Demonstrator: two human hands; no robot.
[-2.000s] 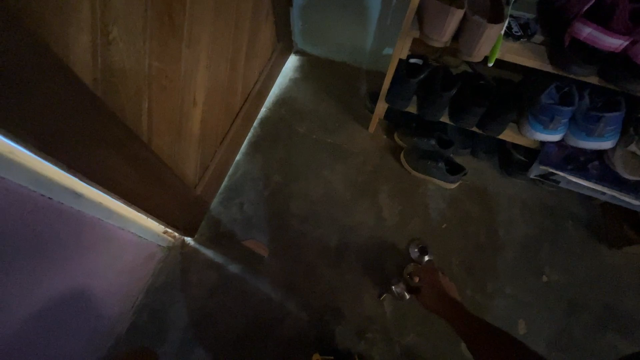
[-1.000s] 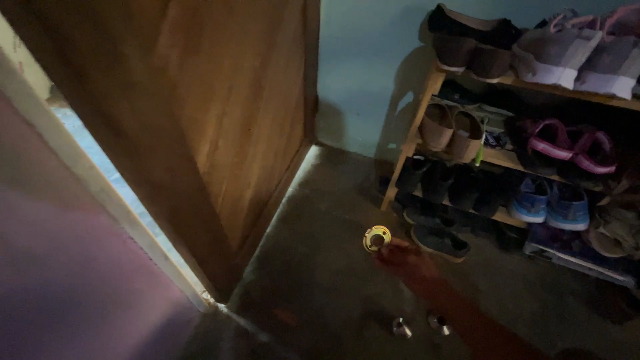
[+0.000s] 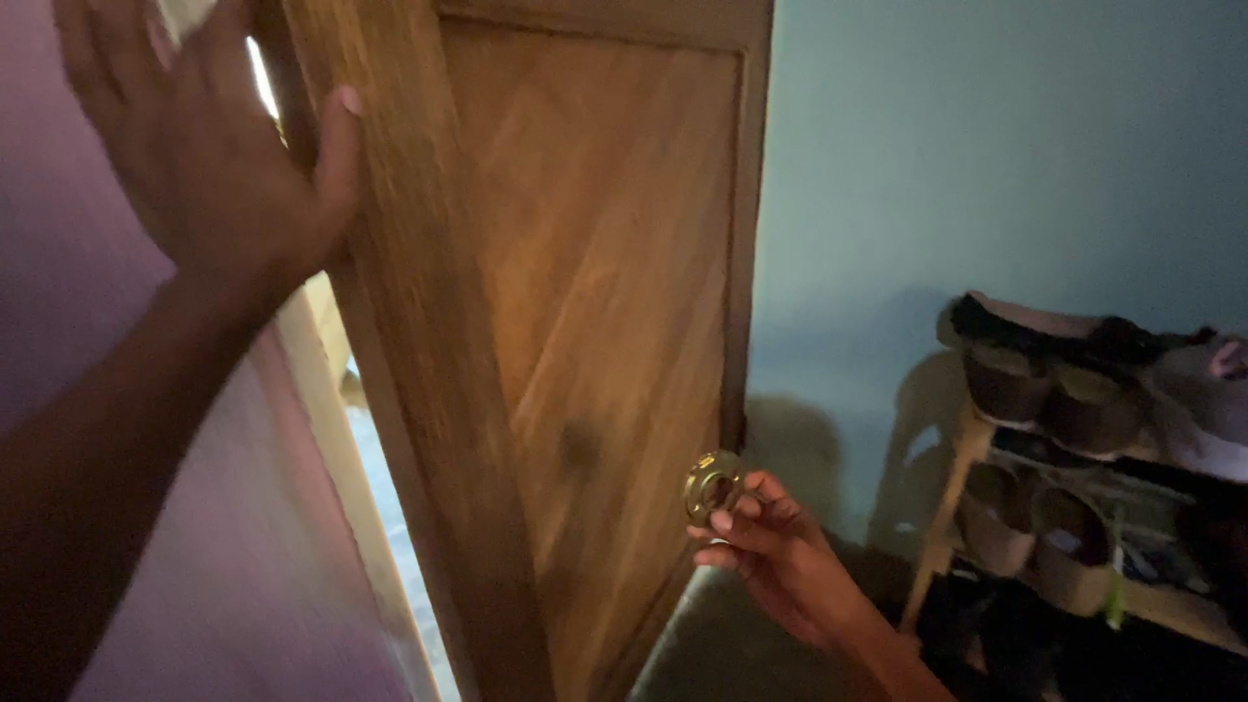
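Observation:
My left hand [image 3: 224, 156] is raised at the upper left with its fingers apart, the thumb against the edge of a wooden door [image 3: 604, 273]. Whether its palm touches the door is hidden. Lower right of centre, my right hand [image 3: 770, 546] grips a round, brass-coloured metal ring-shaped part [image 3: 714, 487], perhaps a door knob's rose plate, between thumb and fingers. This part is in front of the door's panelled face, and I cannot tell if it touches the wood.
A purple wall [image 3: 244, 546] is on the left, with a bright gap between its frame [image 3: 331, 429] and the door. At the right, a wooden shoe rack [image 3: 941, 536] holds several shoes by a pale blue wall [image 3: 975, 146].
My right hand has risen from near the floor with the round part. My left hand has come into view at the door's edge. The view has tilted up, and the metal pieces on the floor are out of view.

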